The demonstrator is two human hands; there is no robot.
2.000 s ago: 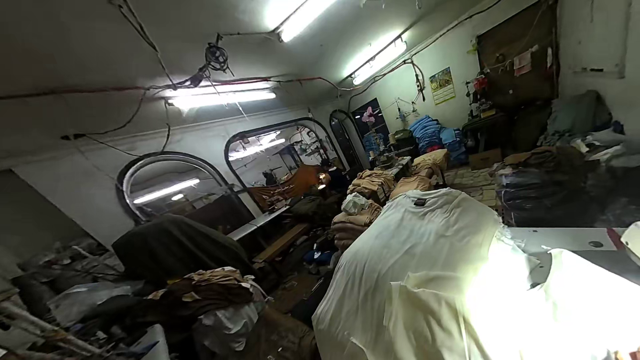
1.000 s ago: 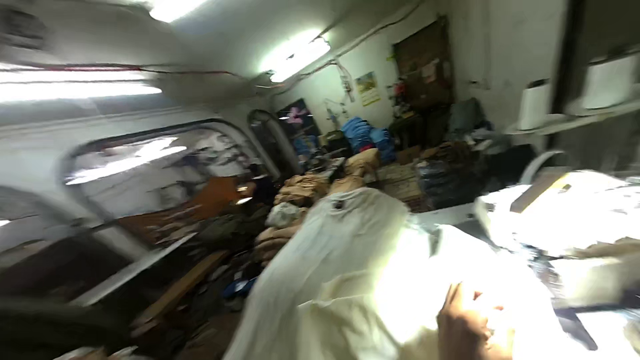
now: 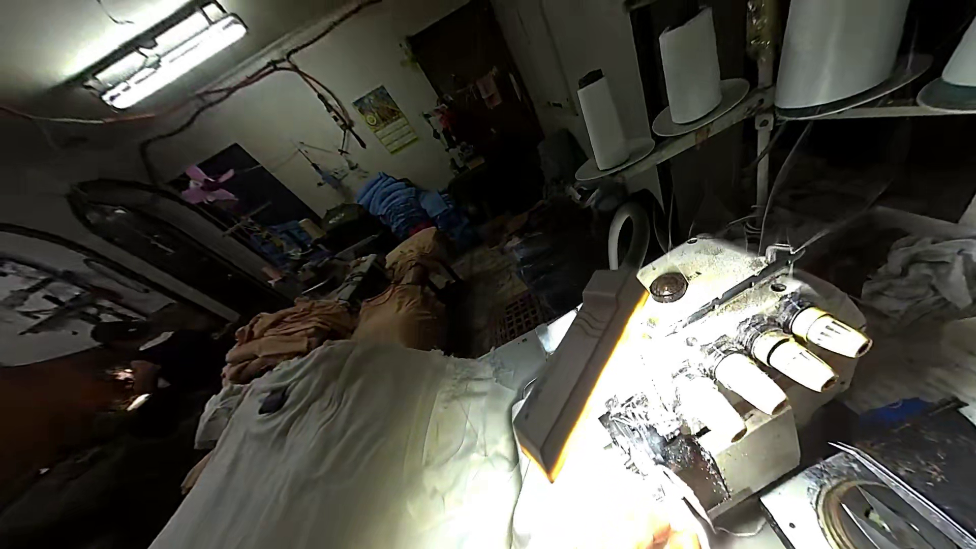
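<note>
An overlock sewing machine (image 3: 732, 358) with several white tension knobs stands at the right. A lamp (image 3: 576, 374) on a bent neck shines on its needle area. White fabric (image 3: 343, 450) is spread from the lower left up to the machine. At the bottom edge, below the needle area, fingers of one hand (image 3: 667, 534) show in the glare beside the white cloth; which hand it is, and whether it grips the cloth, I cannot tell. No other hand of mine is in view.
Cones of white thread (image 3: 602, 122) stand on a rack above the machine. Tan garments (image 3: 297, 335) are piled behind the white fabric, with blue bundles (image 3: 393, 202) farther back. A person (image 3: 152, 374) is at the left. A metal plate with a round opening (image 3: 862, 511) lies lower right.
The view has swung far to the right and closer to the sewing machine. A hand seen over the white fabric one second ago now shows only as fingertips at the bottom edge.
</note>
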